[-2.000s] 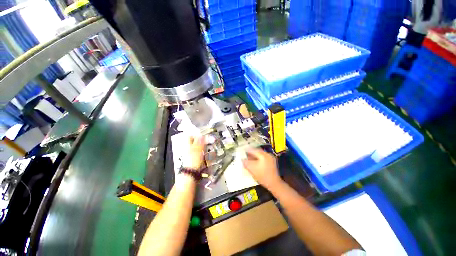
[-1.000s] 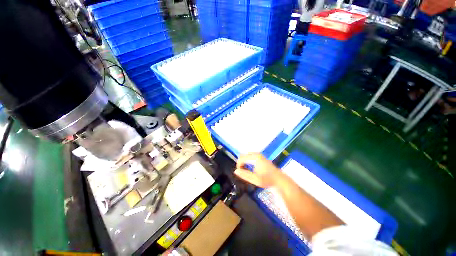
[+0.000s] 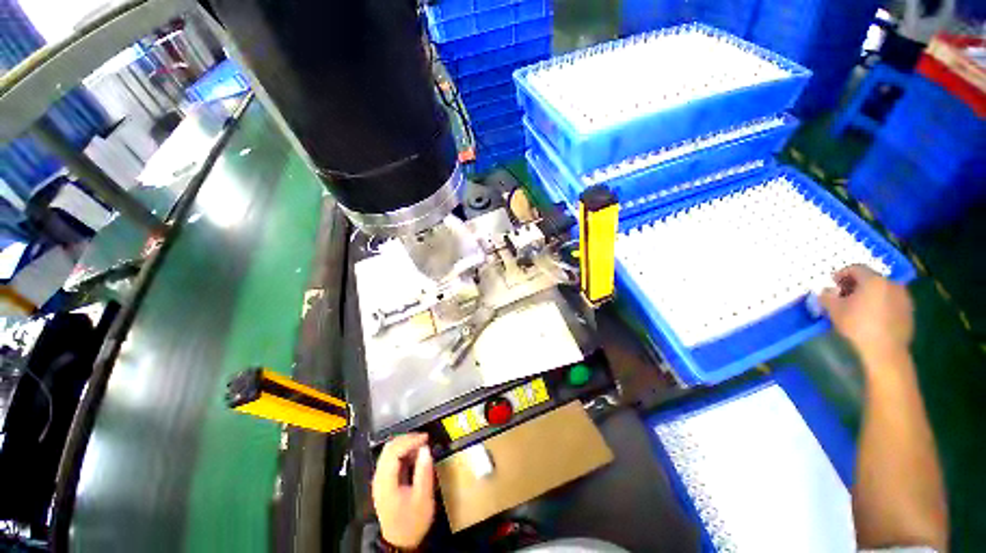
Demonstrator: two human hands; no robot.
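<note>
My right hand (image 3: 874, 315) is at the front right corner of the blue tray (image 3: 722, 367) of white housings (image 3: 746, 259), its fingertips closed around a small white housing (image 3: 815, 306). My left hand (image 3: 404, 491) is at the machine's front left corner with fingers curled; whether it holds anything is unclear. One white housing (image 3: 480, 462) lies on the cardboard pad (image 3: 541, 459), right of my left hand. The metal fixture (image 3: 460, 302) stands under the black welding head (image 3: 378, 130), with no hand at it.
Yellow-and-black bars stand left (image 3: 290, 402) and right (image 3: 598, 246) of the base plate. The front panel has a red stop button (image 3: 498, 412) and a green button (image 3: 578, 374). Stacked trays (image 3: 660, 124) stand behind, another tray (image 3: 833, 421) is lower right, and a green conveyor (image 3: 195, 356) is at left.
Both hands have left the fixture since two seconds ago. The view swung right, then back left. My right hand has moved to the filled tray's corner. A white housing now shows on the cardboard.
</note>
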